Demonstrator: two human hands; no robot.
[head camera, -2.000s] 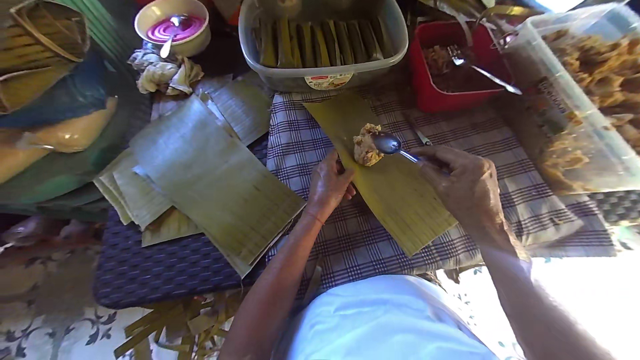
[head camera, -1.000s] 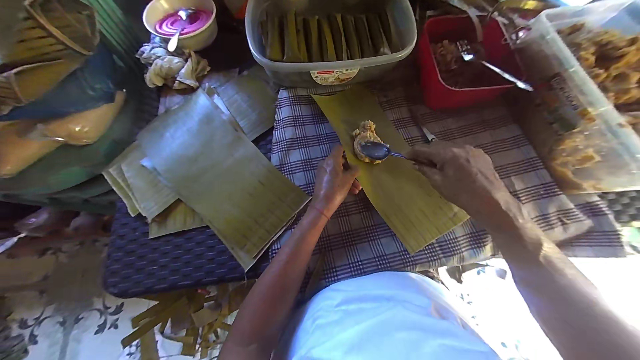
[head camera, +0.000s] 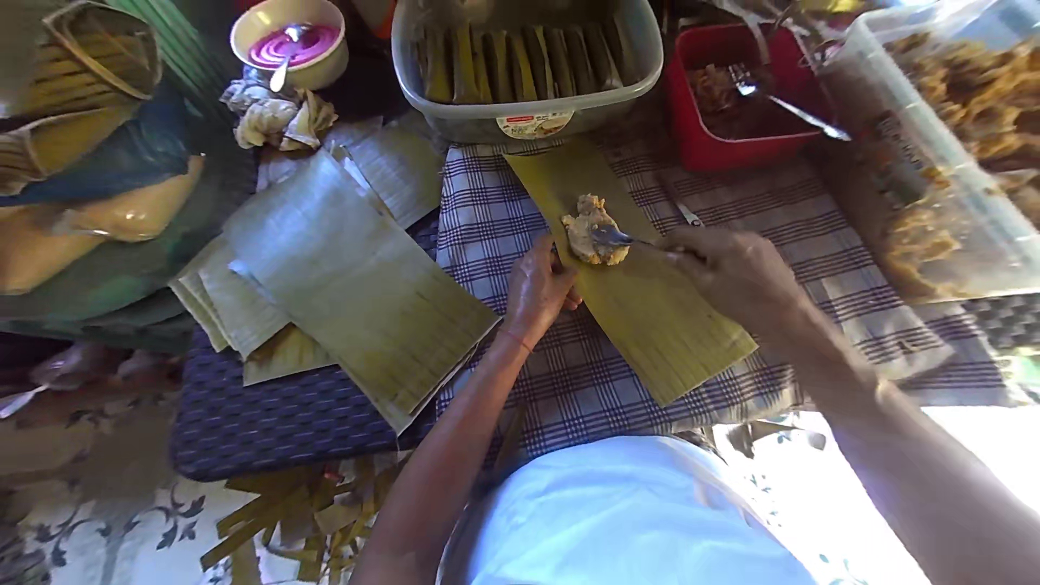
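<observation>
A long strip of banana leaf (head camera: 658, 325) lies slantwise on a checked cloth (head camera: 561, 398). On its upper half sits a lump of pale orange dough or mash (head camera: 591, 223). My right hand (head camera: 723, 264) grips the handle of a metal spoon (head camera: 613, 236), whose bowl presses into the lump. Beside the leaf's left edge is my left hand (head camera: 538, 284), fingers curled at the edge next to the lump; the leaf partly hides its fingertips, so its hold cannot be made out fully.
Stacked leaf pieces (head camera: 366, 284) lie left on the woven table (head camera: 284, 431). Behind are a bowl of purple paste (head camera: 325, 69), a crumpled cloth (head camera: 288, 118) and a tub of leaf-wrapped parcels (head camera: 528, 110). A red container (head camera: 707, 150) with a fork (head camera: 788, 106) and a clear bin (head camera: 959, 252) stand right.
The spoon in my right hand has moved over the lump, which looks flatter and more spread out on the leaf than before. My left hand has stayed beside the leaf's edge.
</observation>
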